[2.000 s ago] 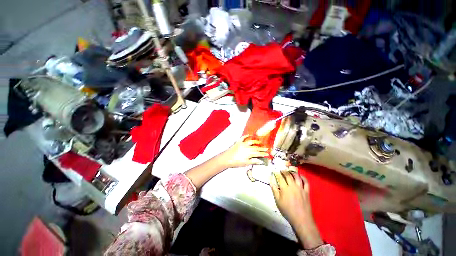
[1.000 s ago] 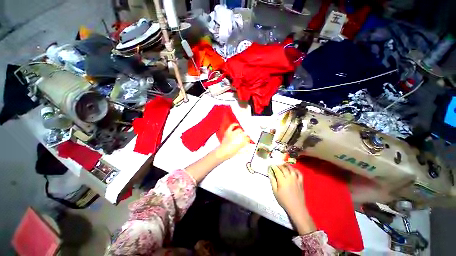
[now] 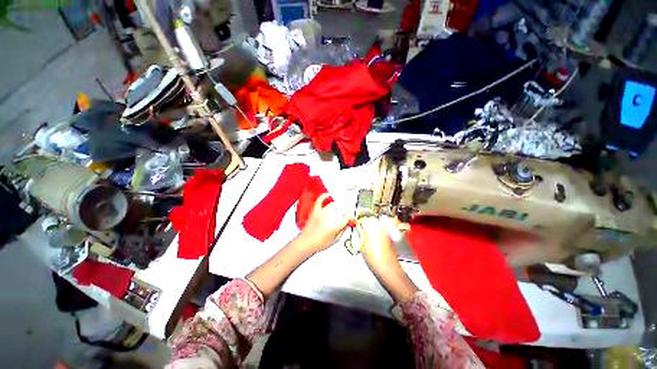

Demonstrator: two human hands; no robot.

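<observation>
My left hand [image 3: 328, 222] is closed on a small red panel [image 3: 310, 202], which hangs out behind and left of my fingers. My right hand [image 3: 374, 236] is beside it, just left of and in front of the needle area; its fingertips meet near the panel's edge, and what they hold is too small to tell. The sewing machine [image 3: 497, 194] has its head end at the needle plate [image 3: 365, 202]. A large red panel [image 3: 468, 277] lies under the machine arm, right of my right hand.
Red cut pieces [image 3: 277, 202] lie left of my left hand. More red pieces [image 3: 198, 212] lie on the left table part. A red fabric heap [image 3: 338, 104] is behind. A slanted pole [image 3: 184, 76] stands at the back left. Metal tools [image 3: 605, 306] lie at the right.
My right hand has moved left, away from the large red panel, to meet my left hand. The small panel is now left of the needle, no longer under it. The camera view has shifted.
</observation>
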